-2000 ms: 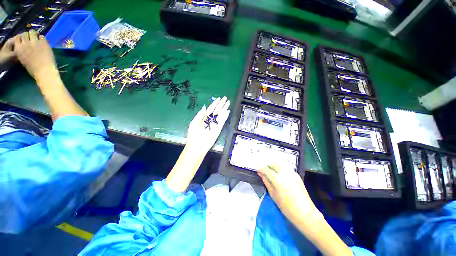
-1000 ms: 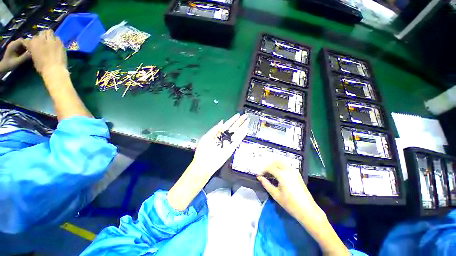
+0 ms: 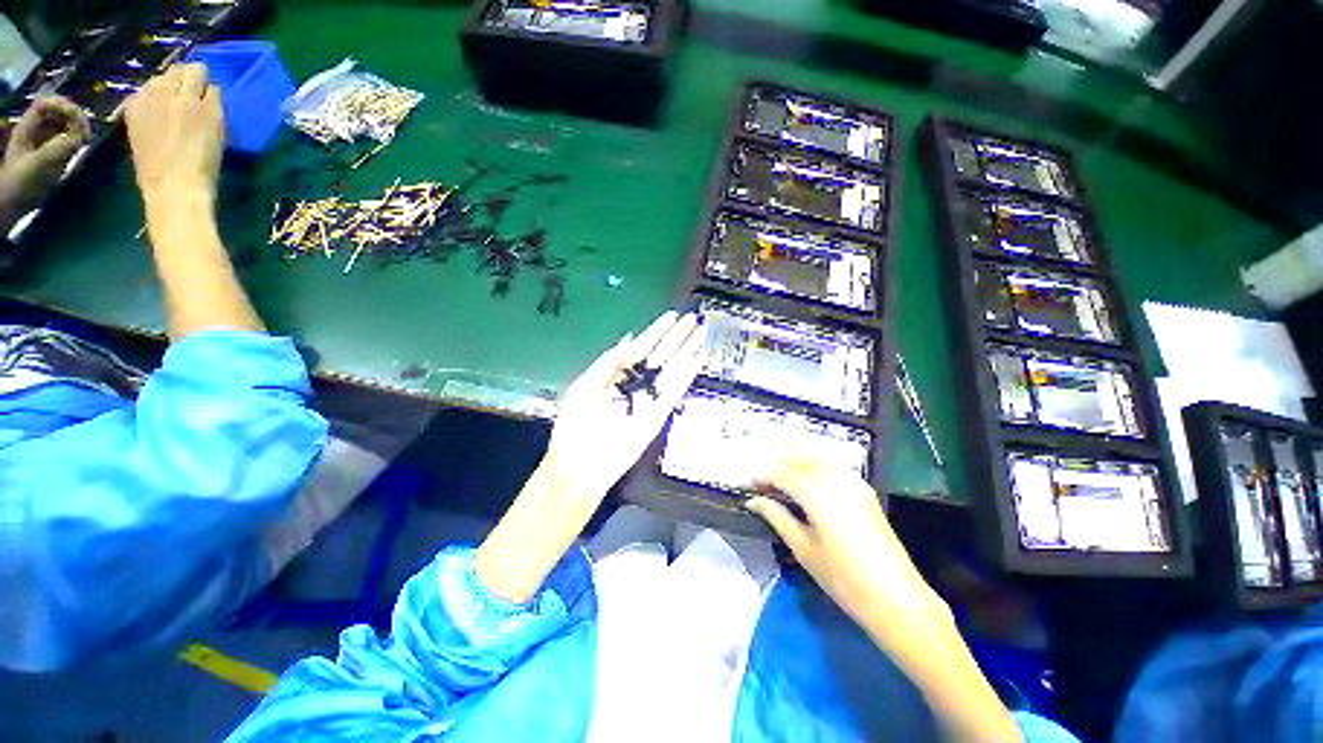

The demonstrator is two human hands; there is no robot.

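Observation:
My left hand [image 3: 617,407] is palm up with fingers extended, holding small black parts [image 3: 636,380] in the palm. Its fingertips reach the left edge of the near foam carrier tray [image 3: 885,290]. My right hand [image 3: 834,530] is over the lower right of the nearest silver unit [image 3: 711,440], fingers bent and fingertips close together. Whether a small part is between them is too small to tell. The tray holds a column of several units; the second [image 3: 791,356] is silver, and those farther away look darker with orange bits.
A second loaded tray [image 3: 990,494] stands to the right, with tweezers [image 3: 914,407] between. Pale strips [image 3: 363,221], black scraps [image 3: 508,250], a clear bag [image 3: 353,109] and blue bin [image 3: 250,95] lie left. A neighbour's arm [image 3: 196,247] is at left. White paper [image 3: 1226,363] lies right.
My left hand has moved right from beside the tray to its edge since the oldest frame. My right hand stays over the nearest unit with small finger movements. The neighbour's hands have moved apart.

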